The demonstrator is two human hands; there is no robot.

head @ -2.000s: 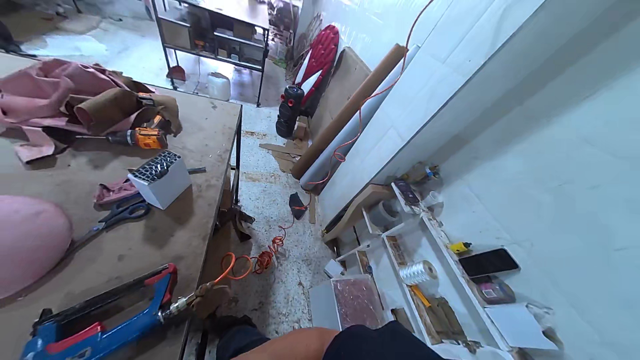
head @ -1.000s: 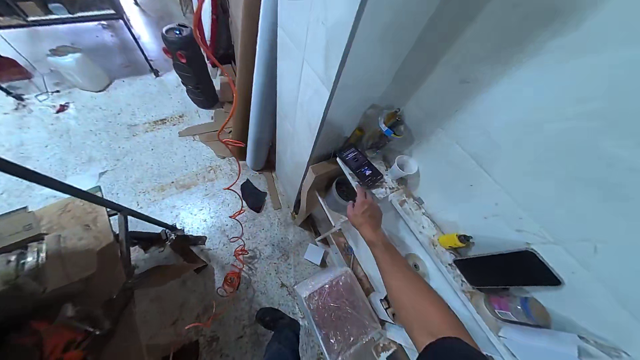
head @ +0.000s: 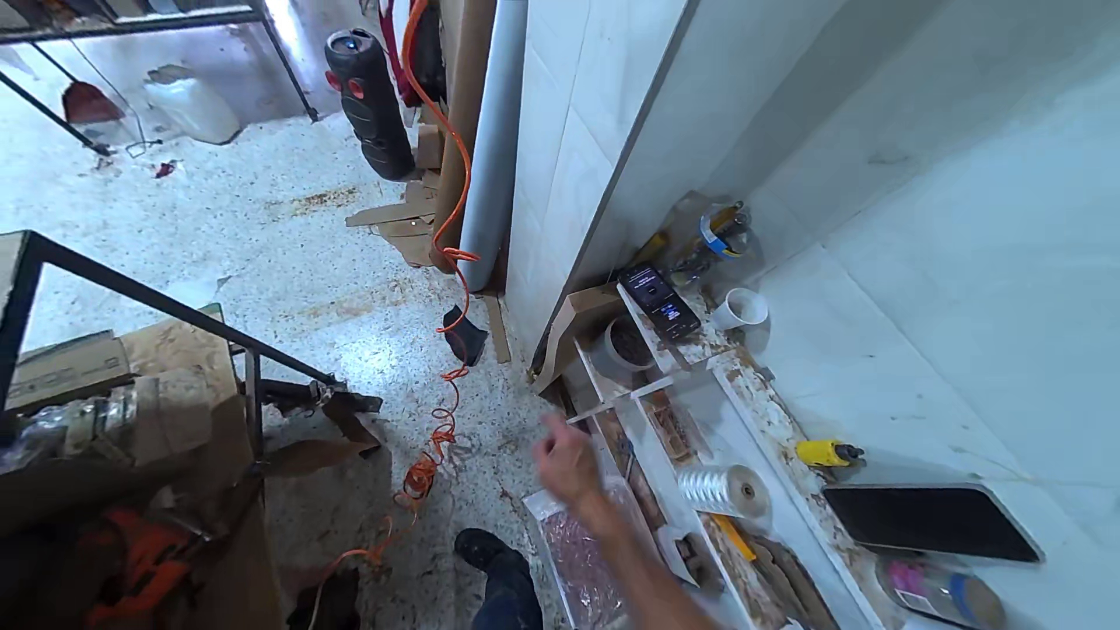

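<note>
My right hand (head: 567,459) is a little blurred, over the left edge of a white divided shelf unit (head: 770,442). Its fingers are partly bent and hold nothing that I can see. My left hand is not in view. Just below the hand lies a plastic-wrapped reddish package (head: 577,564). To its right, a spool of white thread (head: 722,490) and a yellow stick-like item (head: 733,535) lie in the compartments. Beyond, a black phone with a lit screen (head: 661,302) rests on the shelf corner, beside a white cup (head: 742,309) and a round container (head: 628,343).
A dark-screened phone or tablet (head: 932,522), a yellow item with a dark tip (head: 827,452) and a jar (head: 941,592) line the wall ledge. An orange coiled hose (head: 420,479) crosses the floor. A black metal frame (head: 175,302) stands left; a black cylindrical speaker (head: 369,105) stands ahead.
The view has swung right, away from the workbench. A second ago my right hand was at the lit phone; it has drawn back toward me, and the phone remains on the shelf.
</note>
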